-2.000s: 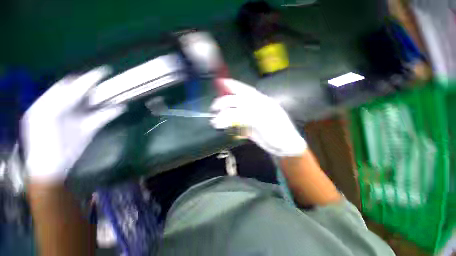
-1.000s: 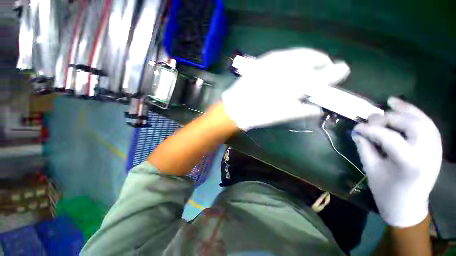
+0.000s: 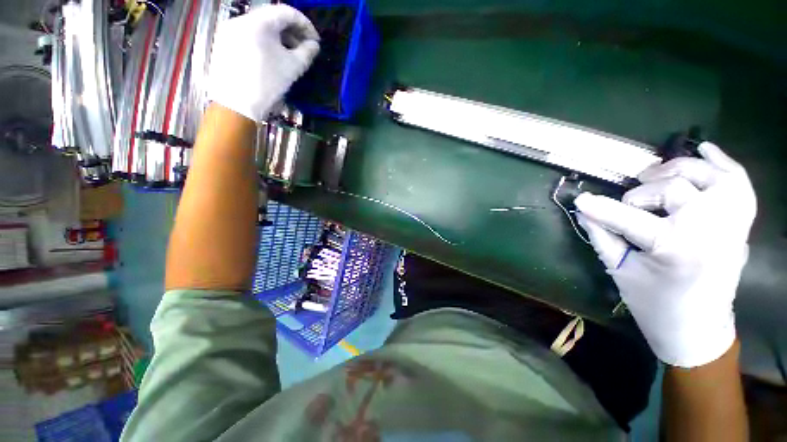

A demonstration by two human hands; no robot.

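Observation:
A long silver motor unit (image 3: 526,135) lies slantwise on the dark green mat. My right hand (image 3: 677,237), in a white glove, is at its right end, fingers curled around the dark end part; a bit of blue wire shows at the fingers. A white lead wire (image 3: 563,203) curves from the bar's lower edge towards this hand. My left hand (image 3: 263,59), in a white glove, is at the upper left by the blue parts bin (image 3: 361,65). Its thumb and fingertips are bent together; whether they pinch something small cannot be told.
Stacked silver units with red wires (image 3: 164,78) stand at the upper left. Thin solder wire (image 3: 401,211) lies across the mat's near edge. A blue basket (image 3: 332,298) holding parts is below the bench edge. Cartons (image 3: 73,345) and a fan (image 3: 26,116) are at the far left.
My left hand has left the silver bar and moved left to the blue bin, so the bar now shows along most of its length. My right hand stays at the bar's right end.

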